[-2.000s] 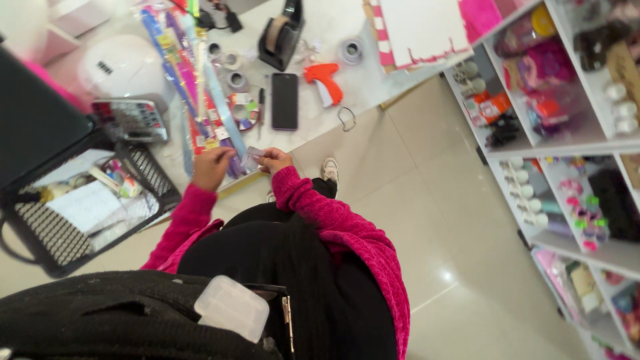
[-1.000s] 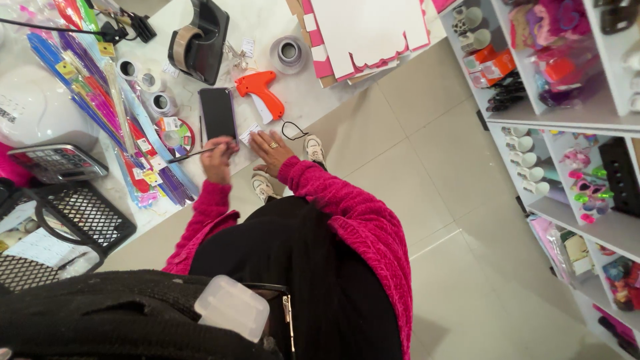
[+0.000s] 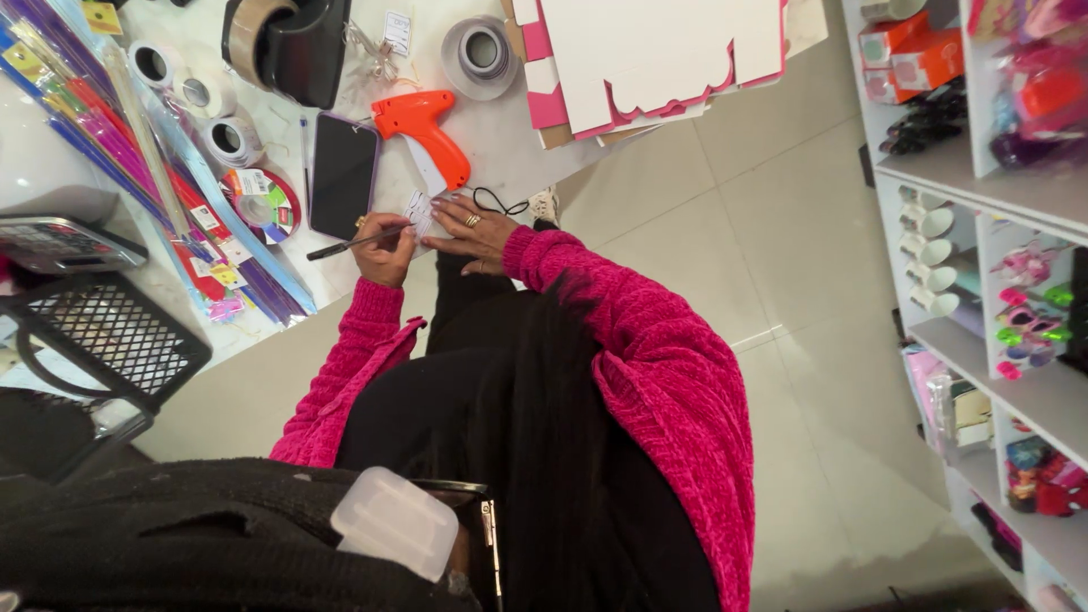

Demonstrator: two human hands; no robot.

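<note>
My left hand holds a dark ballpoint pen near its tip, over a small white paper tag with writing on it. Flat on the table edge lies my right hand, rings on it, palm down, its fingertips at the tag's right side. An orange tagging gun lies just above the tag, and a black cord loop is beside my right hand. Left of the tag is a phone with a dark screen; a second pen lies along it.
Label rolls, a ribbon spool, packaged colored strips and a calculator are at left. A tape dispenser and a gray roll stand farther back. White-and-pink boards overlap the table edge. Shelves stand at right; a black mesh basket is at lower left.
Two seconds ago both hands were raised together around a small translucent item. One second ago my right hand was on the table and my left held the pen. The pen's tip has moved to the tag.
</note>
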